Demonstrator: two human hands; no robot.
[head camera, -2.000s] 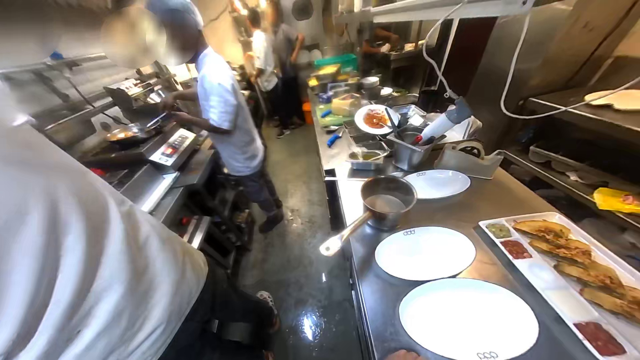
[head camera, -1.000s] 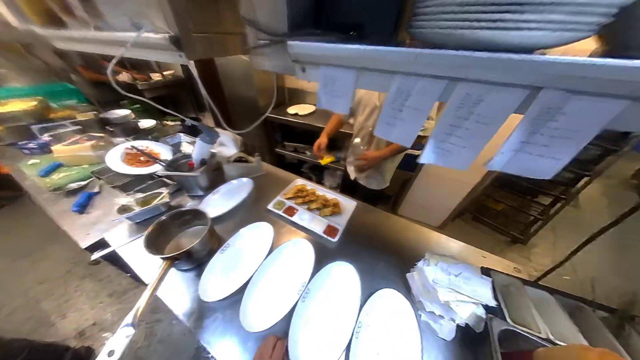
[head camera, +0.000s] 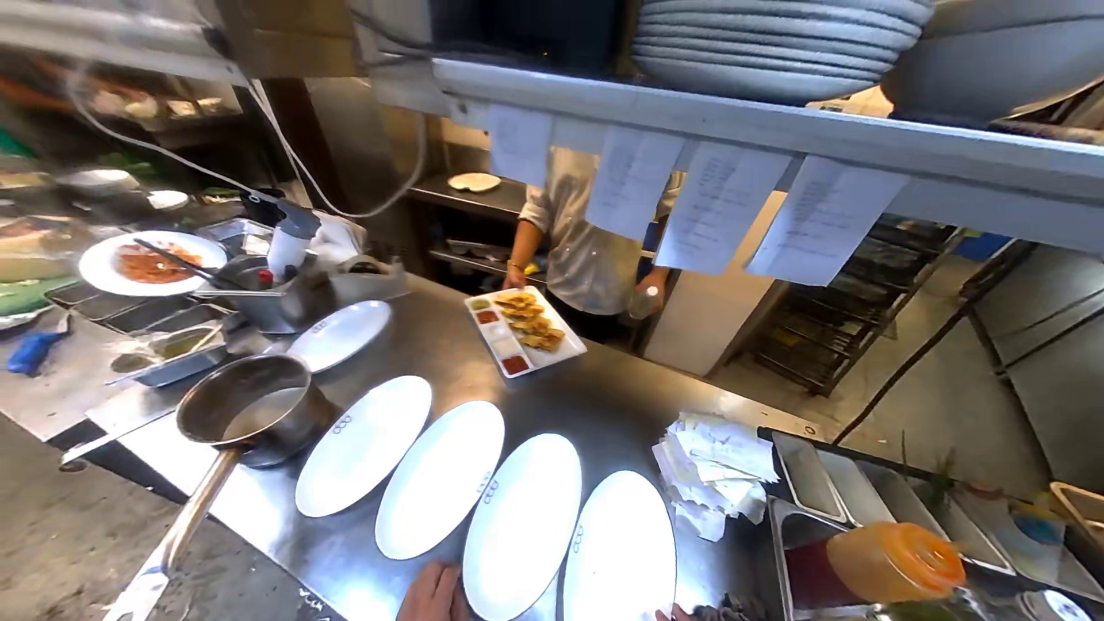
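Observation:
My left hand (head camera: 434, 593) rests at the lower edge of the steel counter, its fingers beside an oval white plate (head camera: 522, 526). Only the fingertips of my right hand (head camera: 673, 613) show, at the bottom end of another oval plate (head camera: 621, 552); a dark cloth-like thing lies beside them. More oval plates (head camera: 440, 480) lie in a slanting row to the left. Behind them sits a white compartment tray (head camera: 565, 342) with folded, browned food pieces and small portions of red and green sauce. A steel saucepan (head camera: 250, 410) stands at the left, its long handle toward the lower left.
A co-worker (head camera: 586, 241) stands across the counter, a hand near the tray. Paper slips (head camera: 724, 207) hang from a shelf (head camera: 759, 129) with stacked plates. At right are crumpled papers (head camera: 716, 470), metal containers (head camera: 806, 474) and an orange-capped bottle (head camera: 897, 561). A plate of red food (head camera: 155, 263) is at left.
The view has swung right since the earliest frame. The co-worker across the counter has lowered their arms, and one hand is now at the tray. Fingertips of my right hand have come into view.

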